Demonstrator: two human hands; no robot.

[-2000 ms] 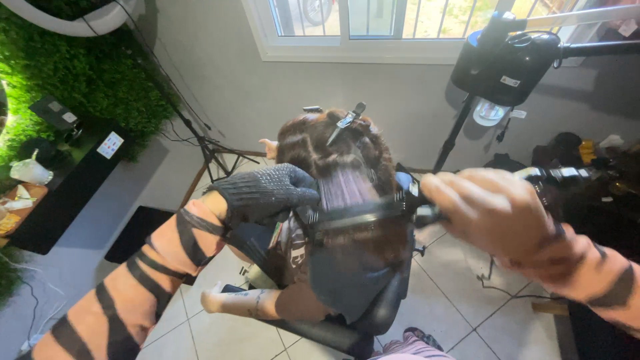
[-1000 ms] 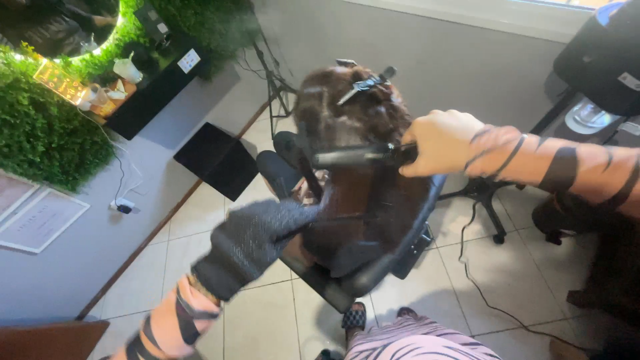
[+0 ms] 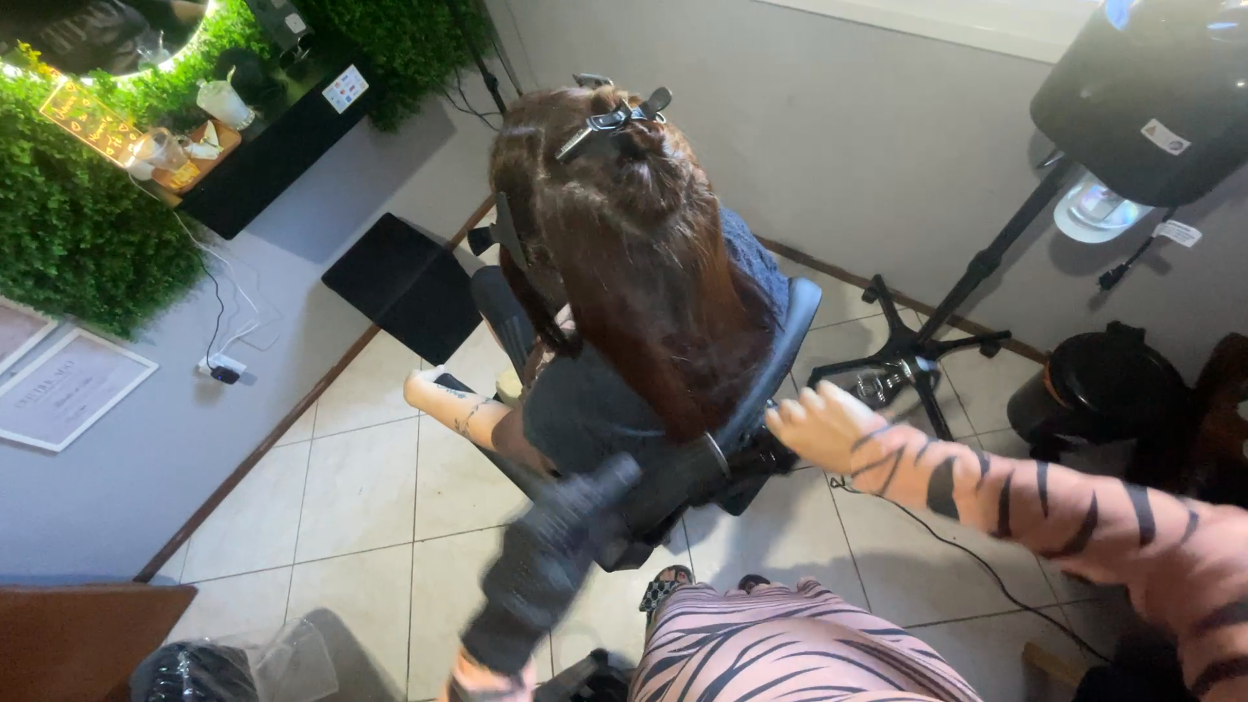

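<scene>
A seated person's long reddish-brown hair [image 3: 634, 263] hangs down the back of a black salon chair [image 3: 799, 327]. A metal hair clip [image 3: 614, 122] holds a section on the crown, and a dark clip [image 3: 507, 234] sits at the left side. My right hand [image 3: 824, 424], bare, grips the dark handle of a black hair straightener [image 3: 697, 468] at the hair ends. My left hand [image 3: 561, 541], in a black textured glove, is blurred beside the straightener's far end; whether it holds anything cannot be told.
A hair steamer [image 3: 1141, 97] on a wheeled stand is at right, near a black bin [image 3: 1082, 390]. A black shelf [image 3: 283, 146] with cups hangs at upper left by a lit mirror. A black footrest or mat [image 3: 405, 283] lies below it. A cord [image 3: 965, 556] crosses the tiled floor.
My right hand has moved down with the straightener, from the upper hair to the ends. The seated person's forearm shows again at the left armrest. The view has shifted.
</scene>
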